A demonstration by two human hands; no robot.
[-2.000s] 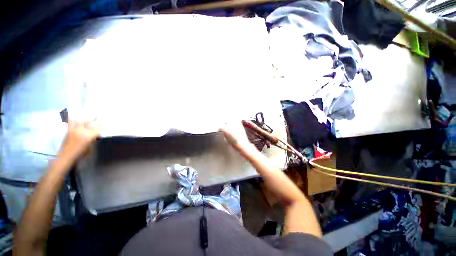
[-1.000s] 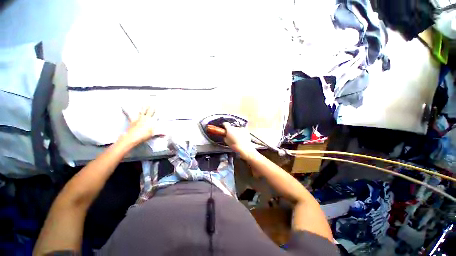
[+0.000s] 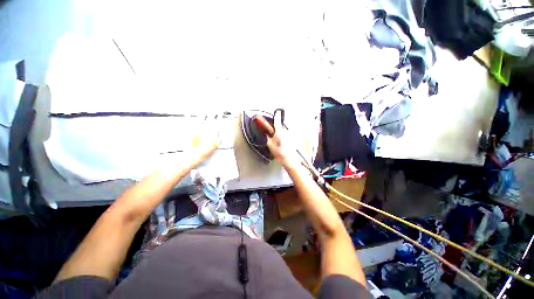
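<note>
A large white garment panel [image 3: 105, 143] lies flat on the pale ironing table, washed out by glare, with a dark strip [image 3: 123, 114] running across it. My right hand [image 3: 274, 143] grips the brown-orange handle of the steam iron [image 3: 256, 133], which stands at the panel's right end. My left hand [image 3: 209, 140] is on the panel just left of the iron; its fingers are blurred by glare, and I cannot tell if they pinch the cloth.
Grey panels with dark bands [image 3: 22, 146] hang at the left table edge. A crumpled grey and white heap [image 3: 391, 105] lies at right, beside a flat black square [image 3: 345, 133]. Yellow-tan hoses [image 3: 410, 225] run to the lower right. A cardboard box [image 3: 345, 190] stands below.
Since one second ago, my left hand has moved right across the panel, close to the iron. The iron has turned and moved slightly up. Two seconds ago both hands were at the cloth's near edge, without the iron.
</note>
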